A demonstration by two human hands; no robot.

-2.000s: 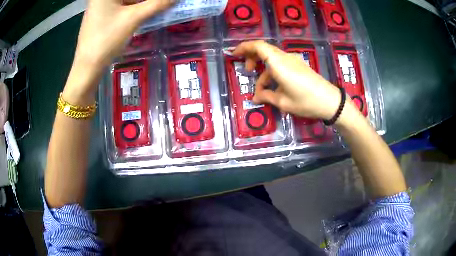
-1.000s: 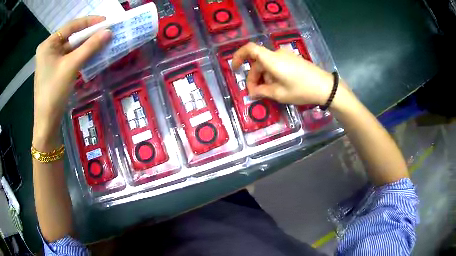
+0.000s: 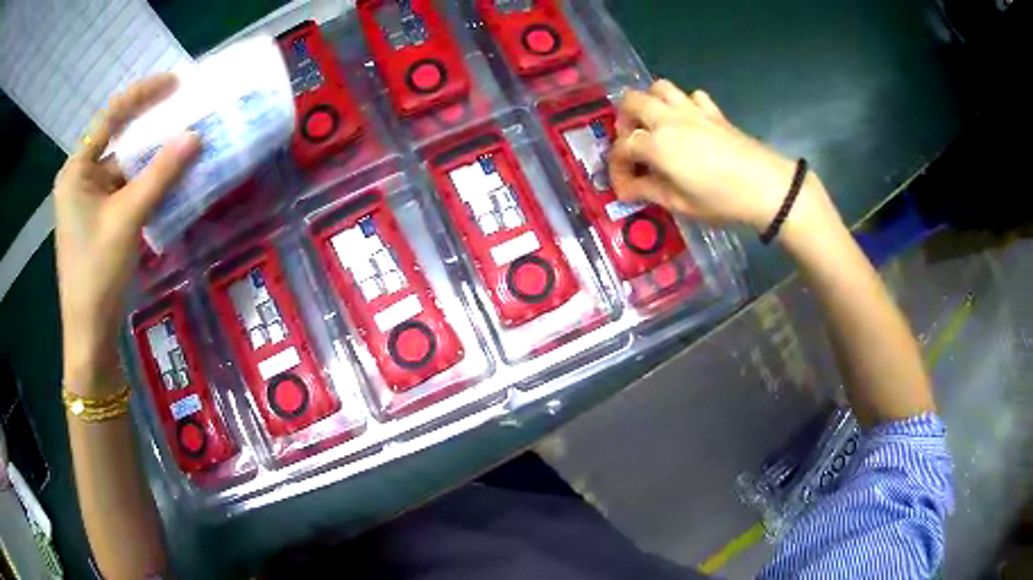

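Note:
A clear blister tray (image 3: 566,368) holds red device housings in two rows, each with a black ring and pale printed areas. My left hand (image 3: 102,232) holds a white label sheet (image 3: 221,119) with bluish print over the tray's back left; it hides part of the back row. My right hand (image 3: 702,164) is over the rightmost front housing (image 3: 617,193), its fingers bent together beside the pale area. Whether a label is between the fingertips cannot be told. The neighbouring front housing (image 3: 504,232) has a white label above its ring.
The tray lies on a dark green bench (image 3: 782,68). A long white strip with faint rows (image 3: 85,68) extends at the upper left. A dark object and white items (image 3: 23,504) lie at the left edge. Clear plastic wrap (image 3: 804,470) is below the bench at right.
My right hand has moved rightward along the front row, from the third housing to the fourth, then the rightmost. My left hand has come lower and left with the sheet. The view has shifted and turned.

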